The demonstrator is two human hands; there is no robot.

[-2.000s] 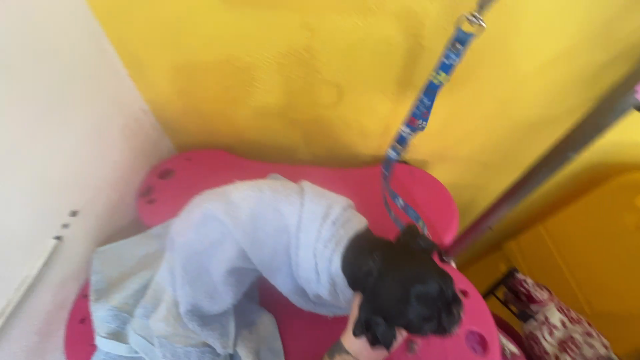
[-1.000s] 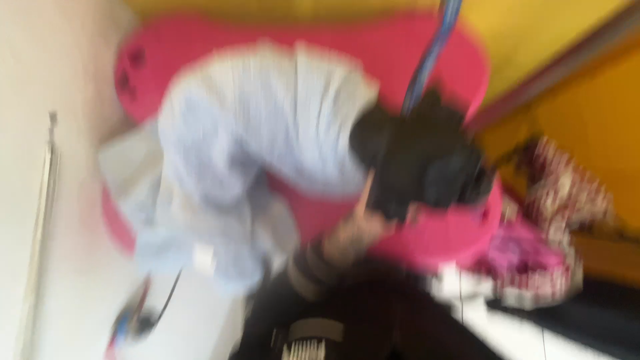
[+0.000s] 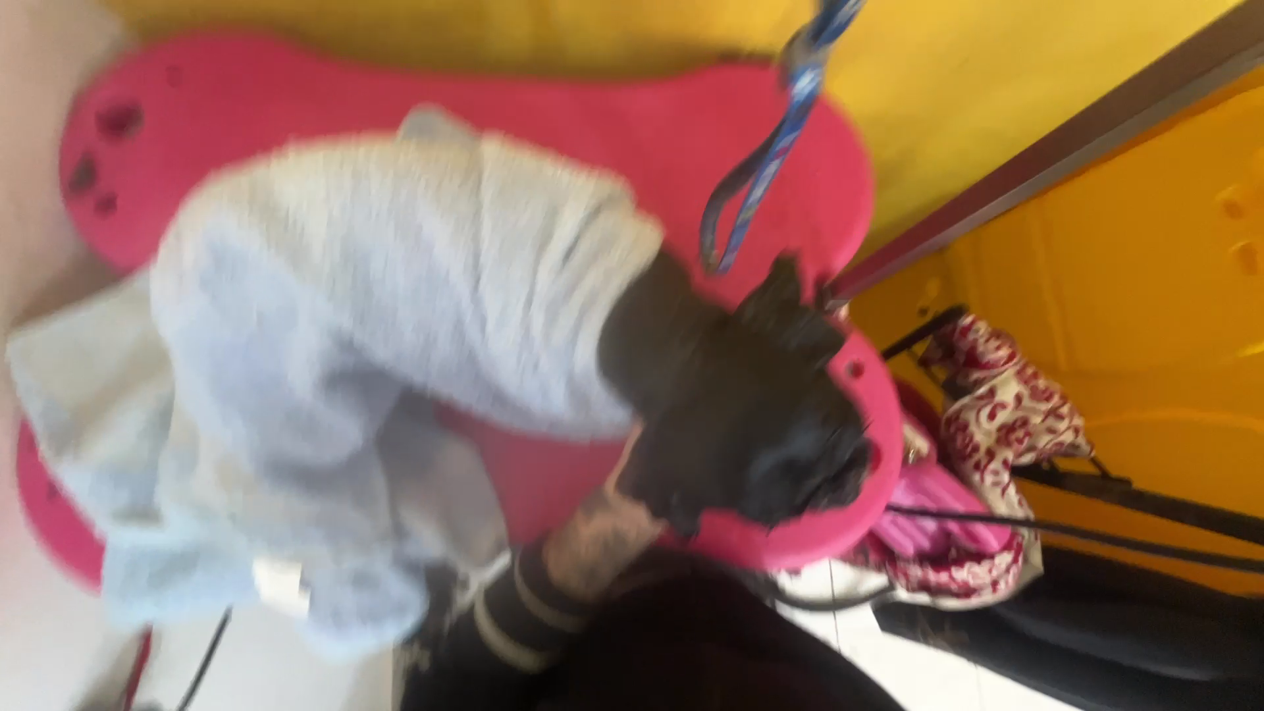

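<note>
A black dog [image 3: 750, 415] is on a pink bone-shaped table [image 3: 474, 99], its body wrapped in a pale blue-grey towel [image 3: 395, 276]. Its dark head and neck stick out of the towel on the right. My left hand [image 3: 617, 504], below a dark striped sleeve, holds the dog under the neck and jaw; most of the fingers are hidden beneath it. A blue patterned strap [image 3: 780, 158] hangs down with its loop just behind the dog's head. The towel's loose end drapes over the table's near left edge. My right hand is out of view.
A yellow wall [image 3: 612, 35] stands behind the table. To the right are a slanting metal post [image 3: 1047, 138], a red-and-cream patterned cloth [image 3: 1012, 420] and a pink item [image 3: 938, 509]. A black cable [image 3: 1096, 533] crosses there. Light floor tiles [image 3: 889, 647] show below.
The view has come lower and closer over the table. My left hand stays under the dog's jaw, and the towel remains around its body.
</note>
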